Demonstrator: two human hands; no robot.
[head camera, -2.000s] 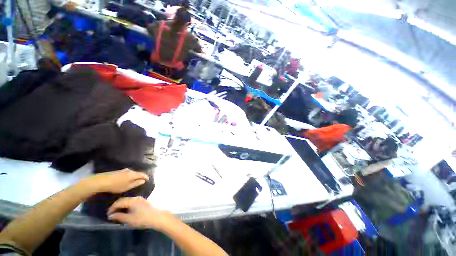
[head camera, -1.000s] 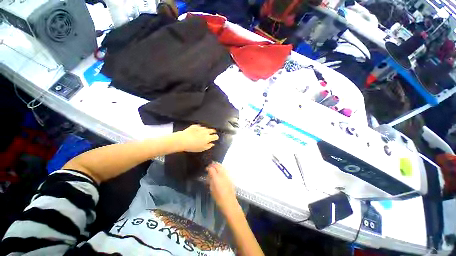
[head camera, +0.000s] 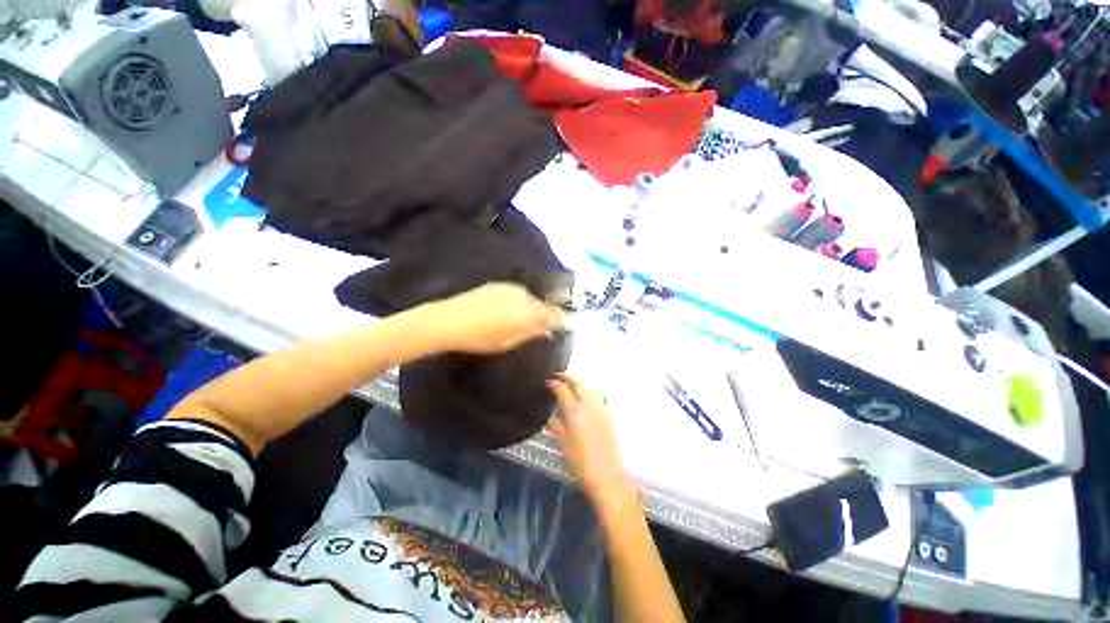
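A dark brown garment piece (head camera: 481, 396) lies at the needle area and hangs over the table's front edge. My left hand (head camera: 505, 319) presses on it, fingertips close to the presser foot (head camera: 562, 292); the needle cannot be made out. My right hand (head camera: 575, 404) is at the piece's right edge, fingertips touching the cloth. The white sewing machine (head camera: 730, 335) with a blue stripe reaches to the right. A larger dark pile (head camera: 396, 146) lies behind and left of my hands, with red fabric (head camera: 639, 132) behind it.
Thread snips (head camera: 694, 408) and thin tweezers (head camera: 745, 408) lie right of my hands. A smartphone (head camera: 828, 521) lies at the front edge. Thread cones (head camera: 818, 231) stand behind the machine. A switch box (head camera: 164, 231) and a neighbouring grey motor (head camera: 146, 97) are at the left.
The view has swung down onto the table. Since the last earlier frame, my left hand has moved right and slightly up toward the presser foot, and my right hand slightly right. The cloth's front part looks rounder.
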